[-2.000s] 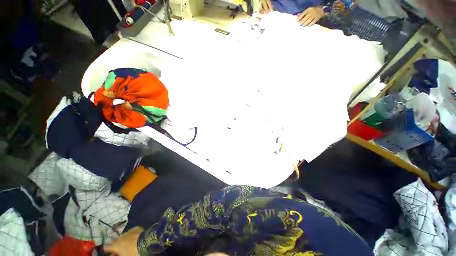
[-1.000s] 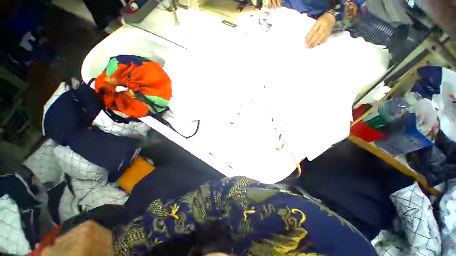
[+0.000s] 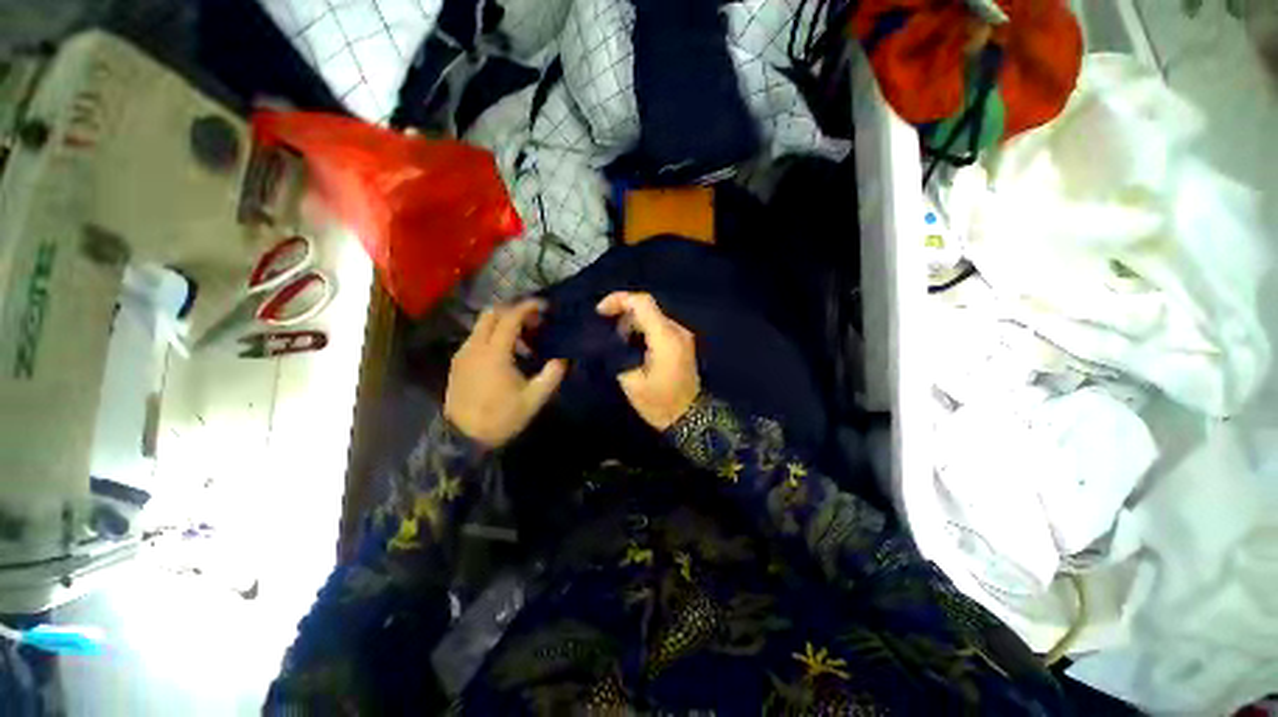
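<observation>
My left hand (image 3: 498, 376) and my right hand (image 3: 656, 360) face each other over my lap, a short gap between them. The fingers are curved and the thumbs stand apart from them. Dark navy cloth (image 3: 757, 329) lies over the lap, under and ahead of the hands. Dark material shows between fingers and thumbs; I cannot tell if either hand grips it, as dark lies on dark.
Left table (image 3: 301, 420): cream sewing machine (image 3: 98, 182), red-rimmed scissors (image 3: 290, 280), thread snips (image 3: 283, 343), red plastic bag (image 3: 407, 196) over its edge. Ahead: checked fabric (image 3: 596, 70), orange-brown board (image 3: 669, 216). Right table (image 3: 880, 280): orange-red pouch (image 3: 918, 63), white fabric (image 3: 1107, 252).
The view has turned left from the right table to the lap, left table and machine. Both my hands now show together; the other person's hands are out of view.
</observation>
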